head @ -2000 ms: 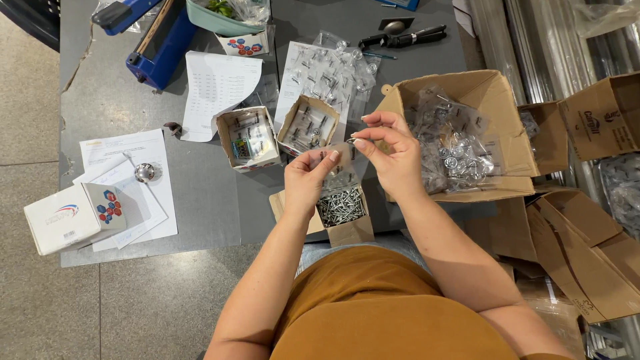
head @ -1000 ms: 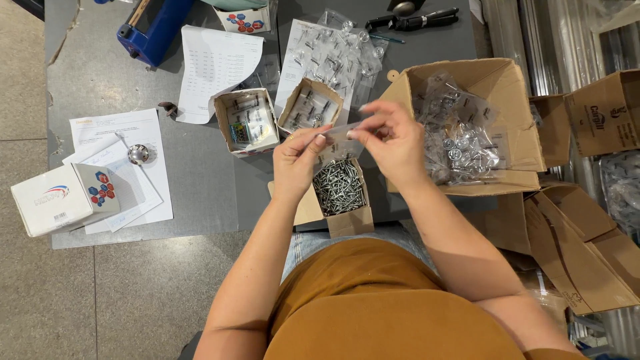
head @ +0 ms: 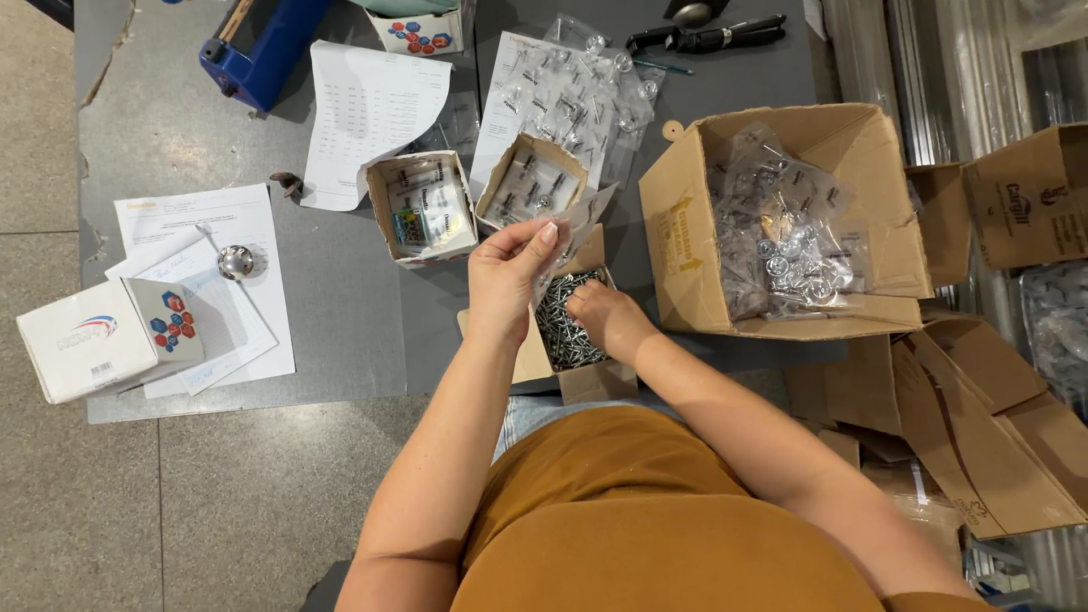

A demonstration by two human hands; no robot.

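My left hand [head: 517,276] pinches a small clear plastic bag [head: 586,219] by its edge, above the near side of the table. The fingertips of my right hand [head: 605,316] are down in an open cardboard box of screws [head: 563,336]; whether they grip a screw is hidden. Just behind stand two small open boxes, one [head: 422,208] with printed plastic packets and a small colourful item, the other [head: 534,180] with clear bags of small parts. To the right, a large cardboard box [head: 667,246] lies open with many clear bags holding round metal parts.
Clear bags [head: 561,102] lie over a sheet at the back. A printed paper [head: 361,119], a blue tool [head: 263,55] and a black-handled tool [head: 722,36] are farther off. At left are a white box [head: 76,340], papers [head: 276,297] and a metal ball [head: 236,263]. Flattened cartons [head: 977,416] lie right.
My hands were together at the small plastic bag. My right hand has let go of it and moved down into the screw box, while my left hand keeps the bag.
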